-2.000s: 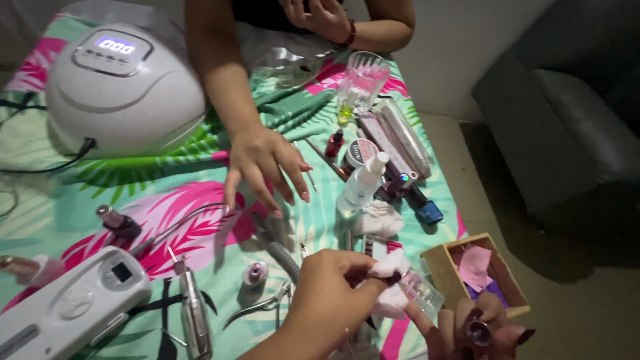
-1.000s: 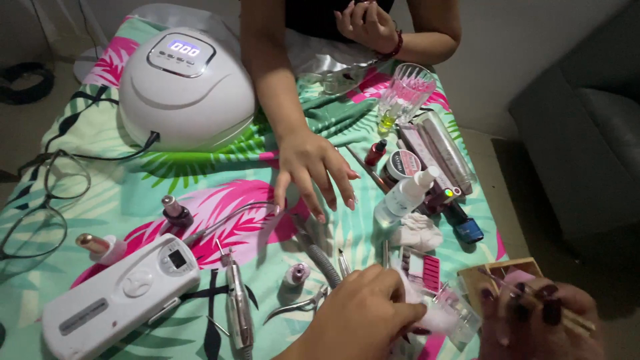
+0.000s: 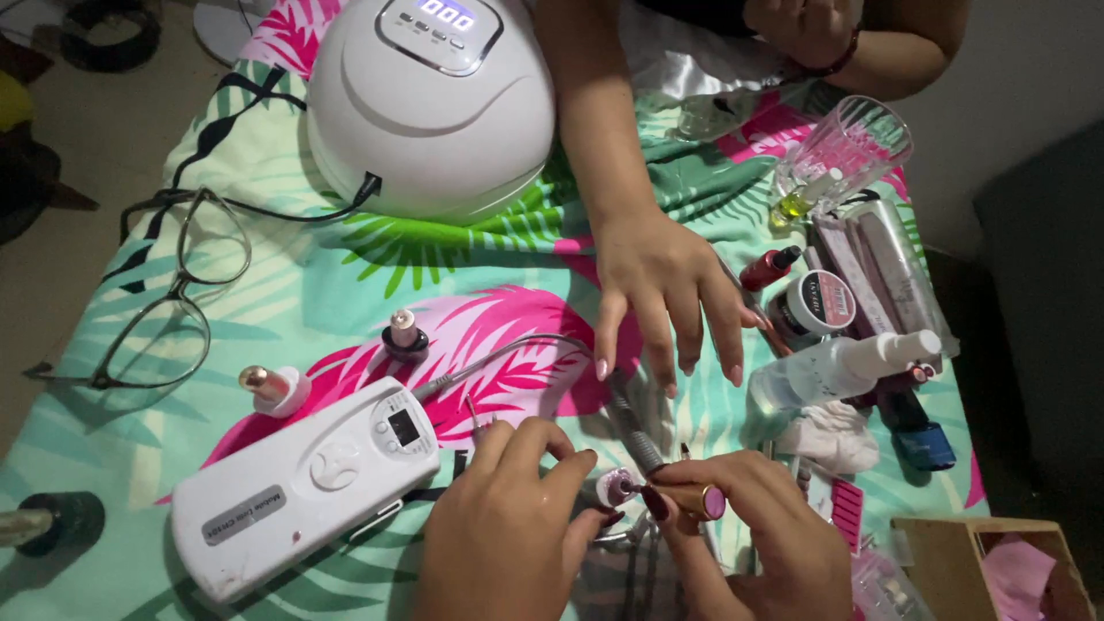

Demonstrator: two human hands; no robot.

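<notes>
My right hand grips a gold nail polish cap with a pink end, its brush end at the mouth of a small polish bottle. My left hand is at the bottle's left side, thumb and index finger apart near it; whether they touch the glass I cannot tell. Just beyond, the other person's hand lies spread, palm down, on the patterned cloth. The grey ribbed handpiece of a nail drill lies between that hand and the bottle. Metal nippers are partly hidden behind my hands.
A white nail lamp stands at the back, eyeglasses at left, a nail drill unit near left. At right are a spray bottle, a jar, a drinking glass, a blue polish bottle and a wooden box.
My left hand has moved left from the white wipe to the polish bottle. My right hand has come from the wooden box to the bottle and now holds the gold cap.
</notes>
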